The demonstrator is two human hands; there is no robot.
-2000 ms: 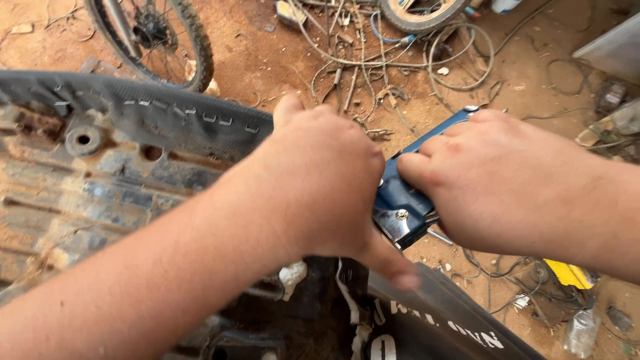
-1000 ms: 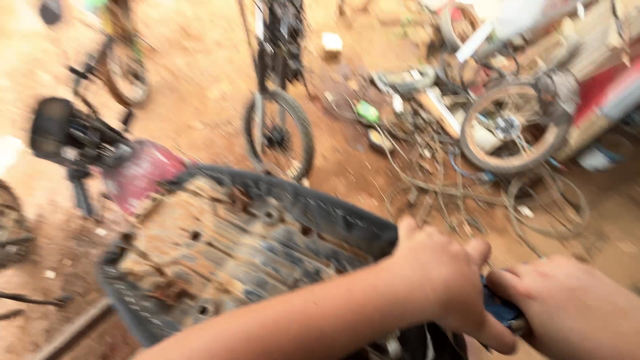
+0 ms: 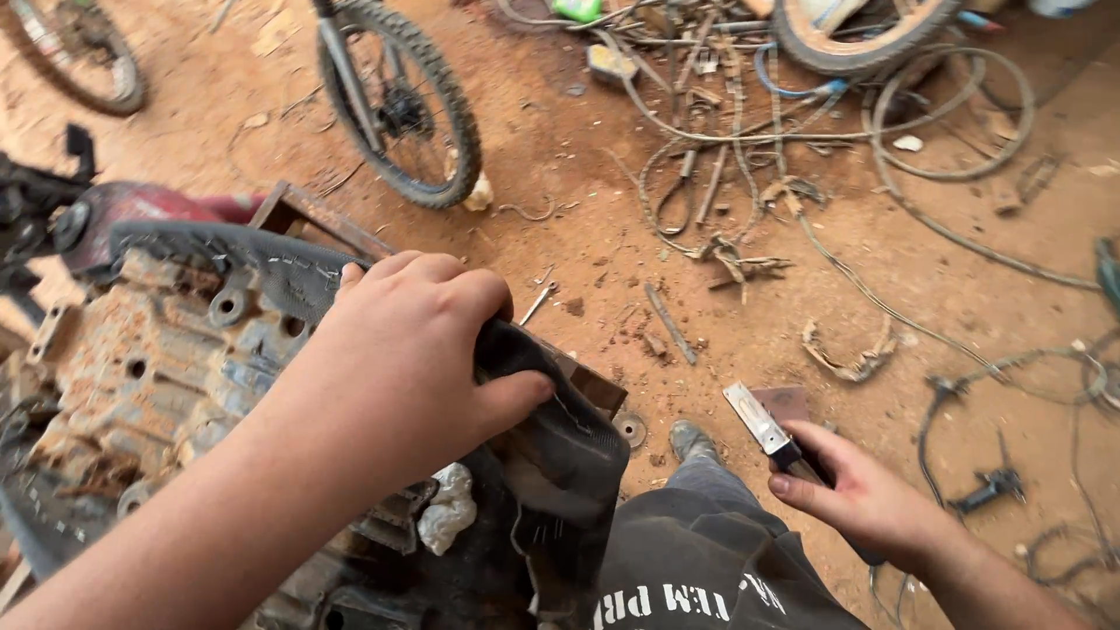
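An upturned motorcycle seat fills the lower left, its rusty, dirty base (image 3: 166, 350) facing up and its black cover (image 3: 560, 437) folded over the rim with rows of staples. My left hand (image 3: 429, 350) grips the cover's folded edge at the seat's right end, thumb on the near side and fingers over the far side. Away from the seat, at the lower right, my right hand (image 3: 840, 490) holds a staple gun (image 3: 759, 422), its metal face turned up. A whitish lump (image 3: 448, 509) lies on the base below my left wrist.
A red motorcycle tank (image 3: 140, 219) lies beyond the seat. A rusty metal frame (image 3: 319, 223) shows under it. Bicycle wheels (image 3: 402, 105) stand farther off. Tangled cables (image 3: 744, 138), a loose wheel (image 3: 866, 35) and a wrench (image 3: 538, 302) lie on the dirt floor. My boot (image 3: 693, 440) is below.
My right hand has moved away from my left hand and the seat, to the right, with the staple gun. My left hand has closed on the cover's edge. The view has swung about.
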